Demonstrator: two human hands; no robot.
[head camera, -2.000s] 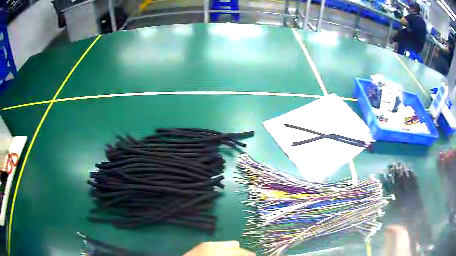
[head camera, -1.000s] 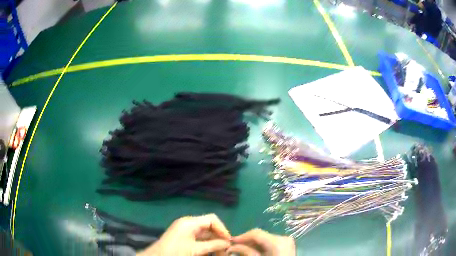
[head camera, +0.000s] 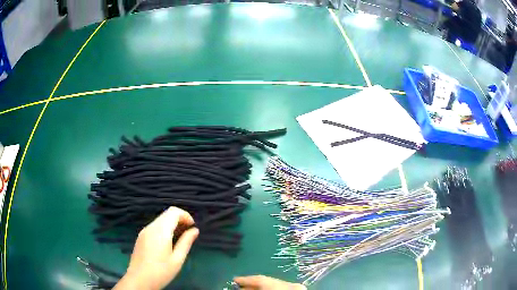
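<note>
A large pile of black sleeves (head camera: 170, 181) lies left of centre. My left hand (head camera: 164, 246) is over the pile's lower front, thumb and fingers curled towards each other; whether a sleeve is between them is hidden. My right hand (head camera: 269, 283) is cut off by the bottom edge, with a small pale and dark thing at its fingertips, too unclear to name. Fanned wire leads (head camera: 351, 221) in white, purple, yellow and blue lie right of the sleeves, small white connectors at their right ends. Some sleeved harnesses (head camera: 102, 277) show at the bottom left, partly cut off.
White paper (head camera: 363, 164) bears two crossed dark lengths. A blue bin (head camera: 459, 139) with mixed parts is at the upper right. Dark bundles (head camera: 465, 221) lie far right. Red-handled scissors (head camera: 4, 177) show at the left edge. A person in dark clothing (head camera: 465, 22) is in the back right.
My hands were together at the bottom centre and are now apart. My left hand has moved left and up onto the sleeve pile; my right hand is lower, mostly out of view. The view has shifted.
</note>
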